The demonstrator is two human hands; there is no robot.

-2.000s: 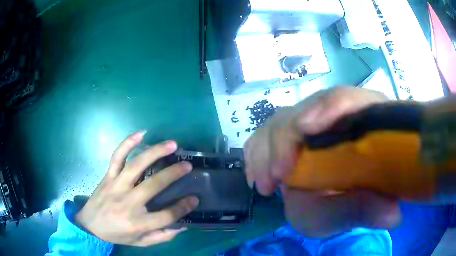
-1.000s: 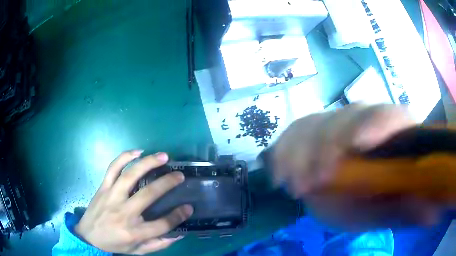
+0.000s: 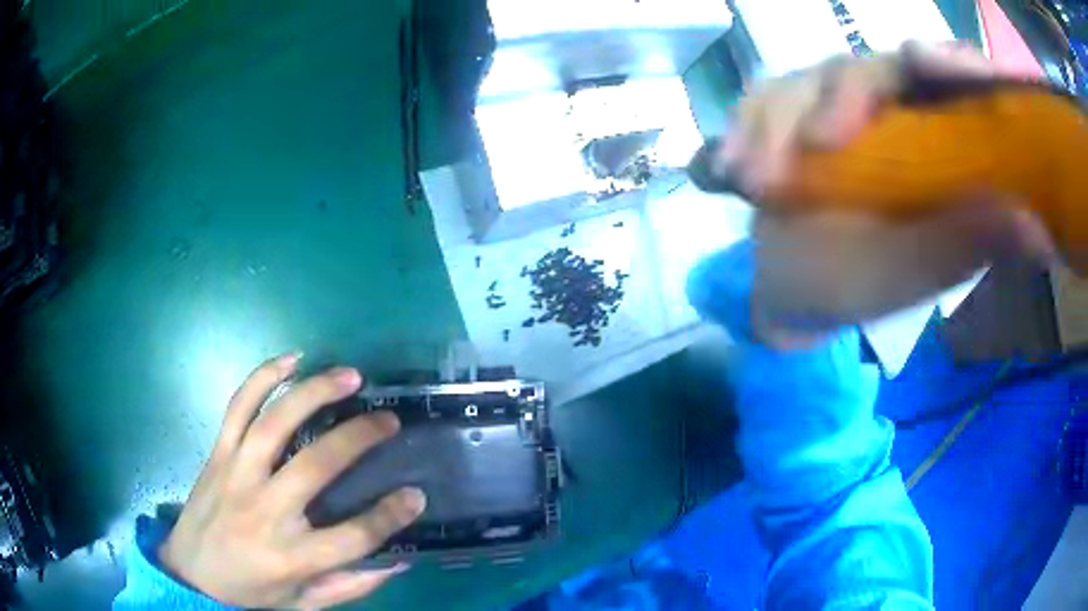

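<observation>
A black rectangular display housing (image 3: 477,471) lies on the green mat at the lower middle. My left hand (image 3: 292,483) is spread over its left part with the fingertips on the dark inner plate. My right hand (image 3: 835,203) is gripped around an orange and black electric screwdriver (image 3: 954,149), blurred, raised at the upper right. The screwdriver's nose points left at the white screw feeder (image 3: 585,131), beside its front tray; the bit tip is too blurred to tell whether it touches. A pile of small black screws (image 3: 575,292) lies on white paper (image 3: 656,292) in front of the feeder.
Dark stacked housings (image 3: 30,239) stand along the left edge. A thin dark rod (image 3: 410,113) lies left of the feeder. Printed white sheets (image 3: 889,24) lie at the upper right, beside a pink-red object (image 3: 1006,36). A dark cable (image 3: 1002,384) runs at the right, below my right arm.
My right hand has moved the screwdriver up and away from the housing toward the feeder. My left hand stays on the housing. The whole view has shifted, so the bench things appear further left.
</observation>
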